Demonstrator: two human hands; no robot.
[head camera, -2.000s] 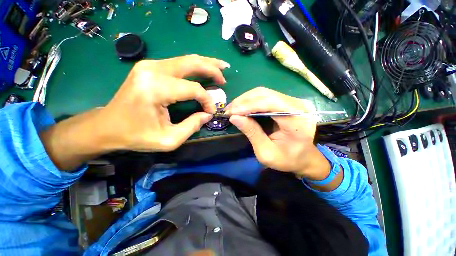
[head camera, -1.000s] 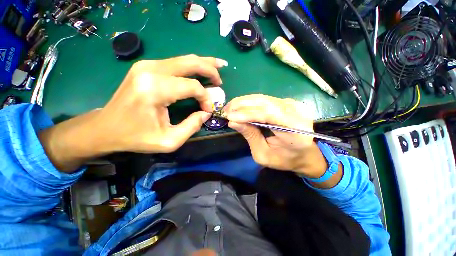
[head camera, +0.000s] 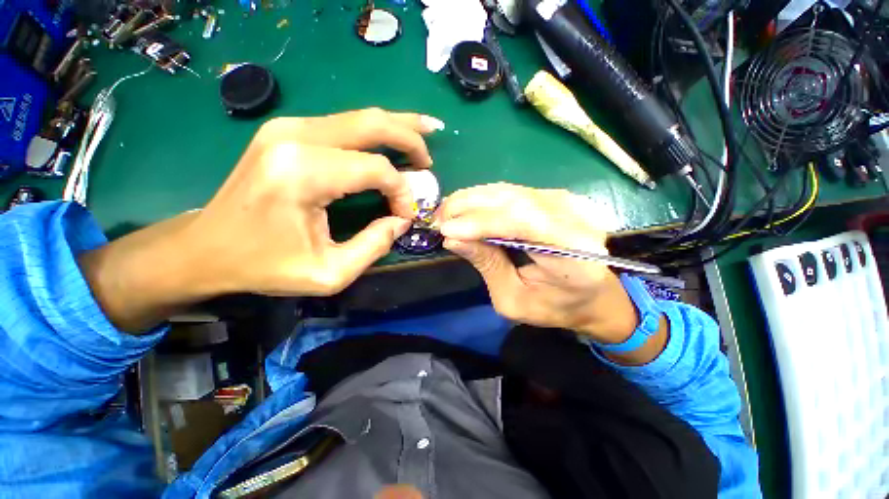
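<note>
A small round device housing (head camera: 419, 240), black with tiny details inside, sits at the front edge of the green bench, between my hands. A silver-white disc (head camera: 423, 185) is just behind it. My left hand (head camera: 302, 210) pinches a tiny yellowish part at the board between thumb and index finger. My right hand (head camera: 531, 253) holds thin metal tweezers (head camera: 575, 255) between thumb and fingers, handle end pointing right. The right fingertips meet the left ones at the board. The tweezer tips are hidden by my fingers.
A black round cover (head camera: 248, 90), a black round module (head camera: 476, 67), a cream-handled tool (head camera: 585, 127) and a thick black screwdriver (head camera: 624, 93) lie behind. A fan (head camera: 805, 95) and cables are at right, a white tray (head camera: 829, 361) lower right. A white cable (head camera: 90, 146) is left.
The tweezers' handle end has tilted down toward me since the earliest frame. My right hand has shifted slightly; my left hand has stayed almost still.
</note>
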